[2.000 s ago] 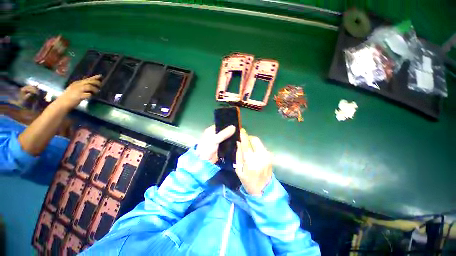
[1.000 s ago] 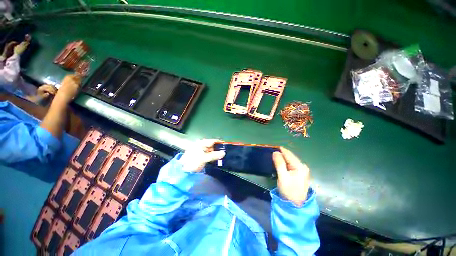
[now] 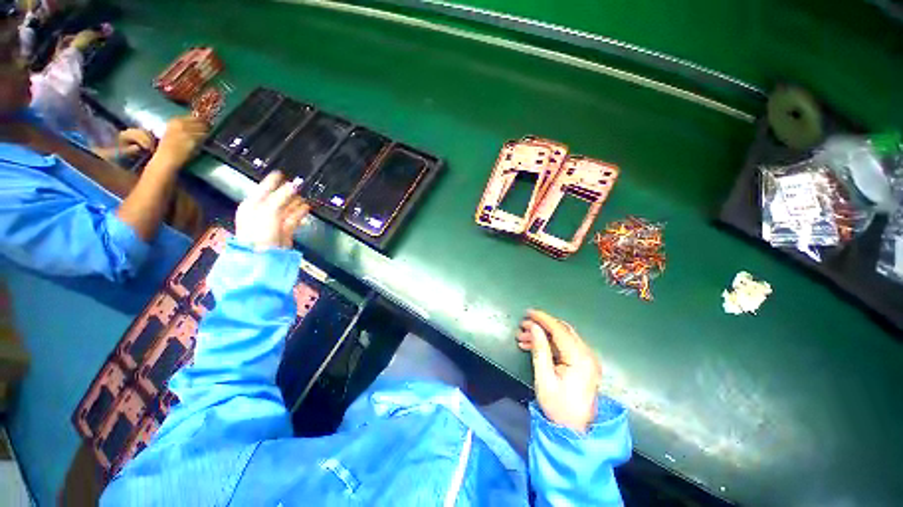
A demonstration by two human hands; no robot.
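The black phone tray (image 3: pixel 398 245) lies on the green bench and holds a row of black-screened phones, with an orange-edged phone (image 3: pixel 388 190) in its right end slot. My left hand (image 3: pixel 269 210) is at the near edge of the tray, its fingertips at the near end of a phone; whether they grip it is unclear. My right hand (image 3: pixel 566 374) is empty and half curled over the bench's front edge, thumb slightly apart. Two stacks of orange housings (image 3: pixel 517 186) lean together right of the tray.
Right of the housings are tangled orange parts (image 3: pixel 632 255) and a pale heap (image 3: pixel 746 293). Clear bags (image 3: pixel 800 208) and a roll (image 3: pixel 794 116) lie on a black mat. Below the bench at left is a tray of orange housings (image 3: pixel 158 342). A person's hand (image 3: pixel 183 141) reaches in nearby.
The phone held in both my hands is gone from them, and the formerly bare tray slot now holds a phone. My left hand has moved left to the tray. The view has shifted.
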